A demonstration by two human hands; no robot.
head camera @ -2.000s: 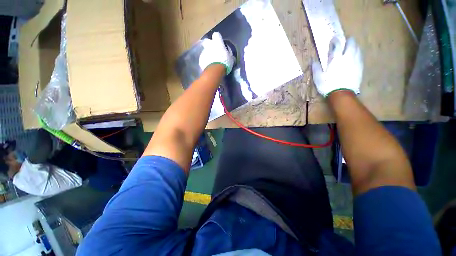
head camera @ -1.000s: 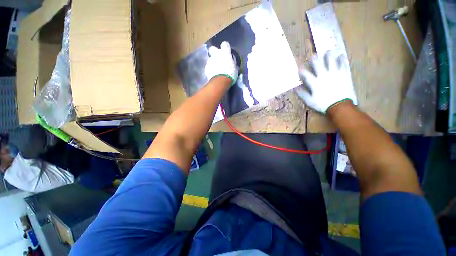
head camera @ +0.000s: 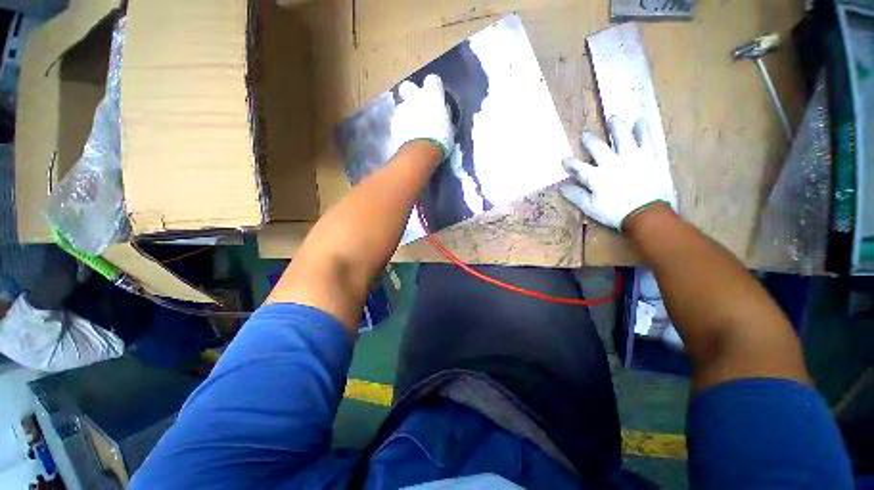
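Note:
A shiny metal panel (head camera: 517,105) lies tilted on the cardboard-covered bench. My left hand (head camera: 420,113), in a white knit glove with a green cuff, is on a dark round air sander (head camera: 453,113) resting on the panel; the hand hides most of the tool. A red air hose (head camera: 489,280) runs from it over the bench edge. My right hand (head camera: 621,174), gloved the same, lies with fingers spread between the panel's right corner and the lower part of a long narrow metal strip (head camera: 628,81). Its fingertips are at the panel's corner.
A large open cardboard box (head camera: 187,115) with clear wrap stands at left. A small hammer (head camera: 762,62), bubble wrap (head camera: 800,191) and a dark-rimmed case (head camera: 861,144) are at right. A grey metal block (head camera: 652,9) shows at the top edge. A person's white clothing (head camera: 57,332) shows lower left.
My right hand has moved left from the strip towards the panel's corner, with fingers spread. My left hand stays on the sander, shifted slightly over the panel. The view has shifted, showing more of the bench top.

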